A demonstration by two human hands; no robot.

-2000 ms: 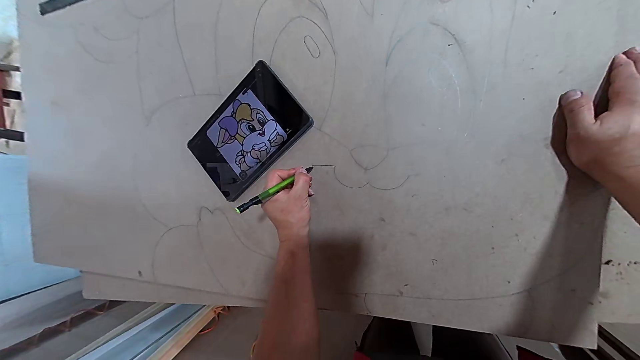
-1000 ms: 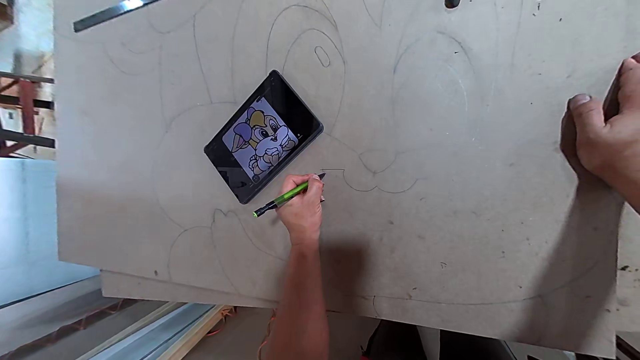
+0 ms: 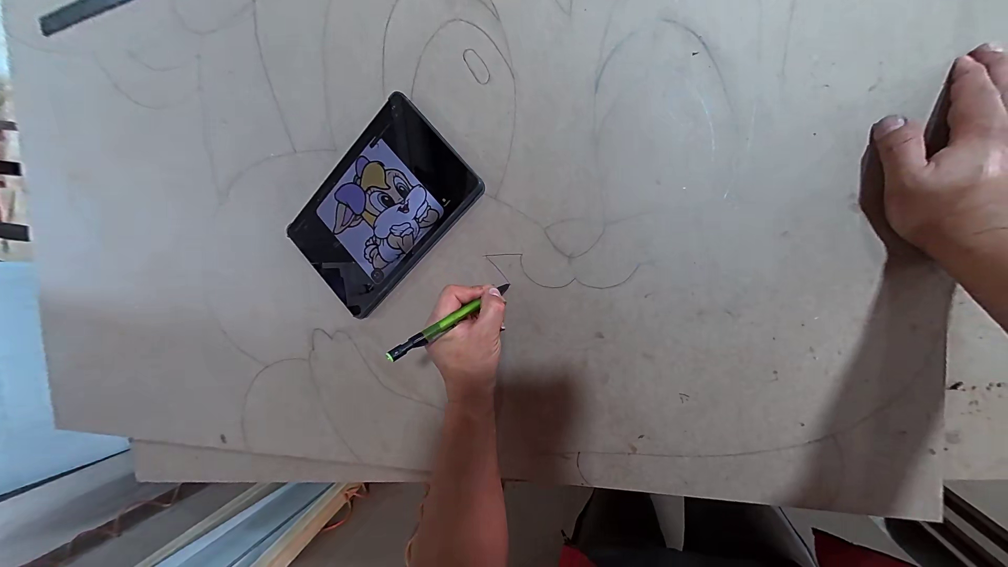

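My left hand [image 3: 468, 339] is closed around a green and black mechanical pencil [image 3: 449, 320]. The pencil's tip touches the large board [image 3: 748, 331] at the lower end of a short slanted line, left of a curved mouth-like outline. Up and left of this hand, a tablet or large phone [image 3: 465, 191] lies tilted on the board, its screen showing a cartoon rabbit. At the right, my right hand [image 3: 945, 157] rests on the board, thumb apart from the fingers, with nothing seen in it. Thin pencil outlines cover much of the board.
A dark metal strip [image 3: 83, 14] lies at the board's top left. Under the front edge another sheet [image 3: 276, 465] sticks out. Wooden and light-coloured lengths [image 3: 307, 520] are below left, with an orange cord beside them. My legs [image 3: 732, 528] show at the bottom.
A short line now slants down from the left end of the horizontal pencil line. My left hand, still holding the pencil, has moved slightly down the board. My right hand stays at the right.
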